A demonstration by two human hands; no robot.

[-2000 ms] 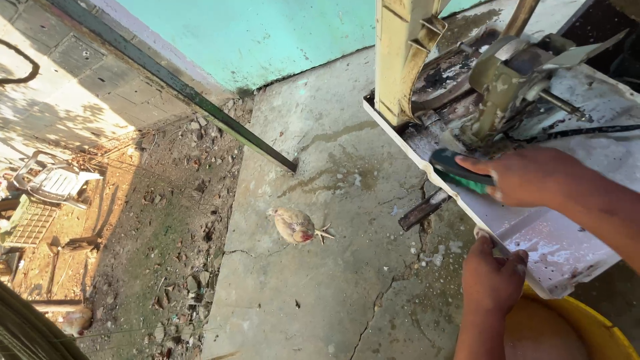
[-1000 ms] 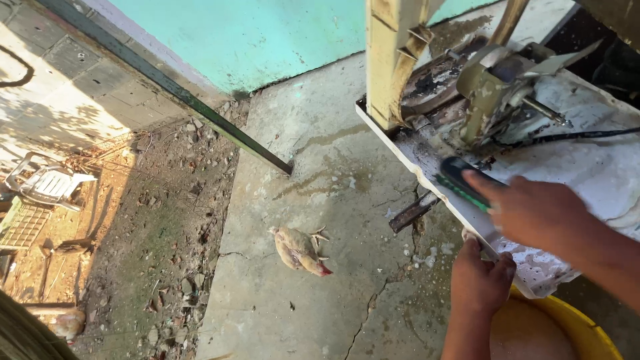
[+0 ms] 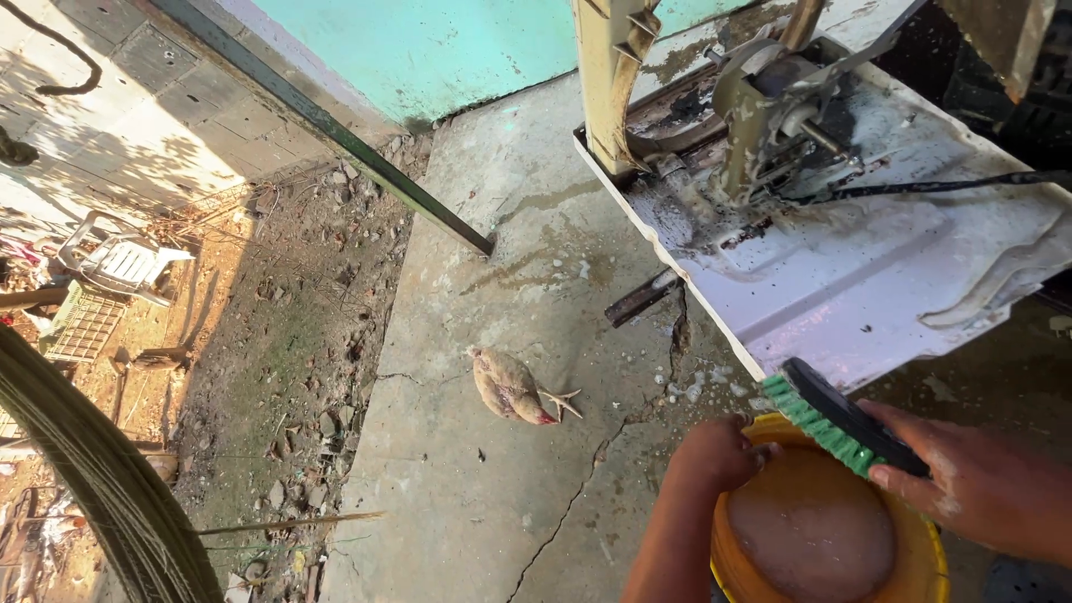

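My right hand [image 3: 963,473] grips a scrubbing brush [image 3: 846,419] with a black back and green bristles, held above a yellow bucket [image 3: 940,553] of cloudy, soapy water [image 3: 808,523]. My left hand [image 3: 724,456] is at the bucket's left rim, its fingers bent over the edge; whether they grip the rim I cannot tell. Beyond the bucket lies a white metal panel [image 3: 837,310], wet and smeared with dirt. A grimy motor assembly [image 3: 770,109] with a shaft and a black cable stands on it, beside a cream metal upright [image 3: 611,92].
A chicken [image 3: 507,385] stands on the cracked concrete floor [image 3: 469,502] to the left. A green metal post [image 3: 377,167] meets the floor near a turquoise wall [image 3: 377,50]. A metal bar [image 3: 641,299] juts from under the panel. A white plastic chair [image 3: 126,255] and a crate [image 3: 84,322] lie farther left.
My right hand and the brush have moved from the panel near the motor to above the bucket. My left hand has left the panel's edge for the bucket's rim. The chicken has turned.
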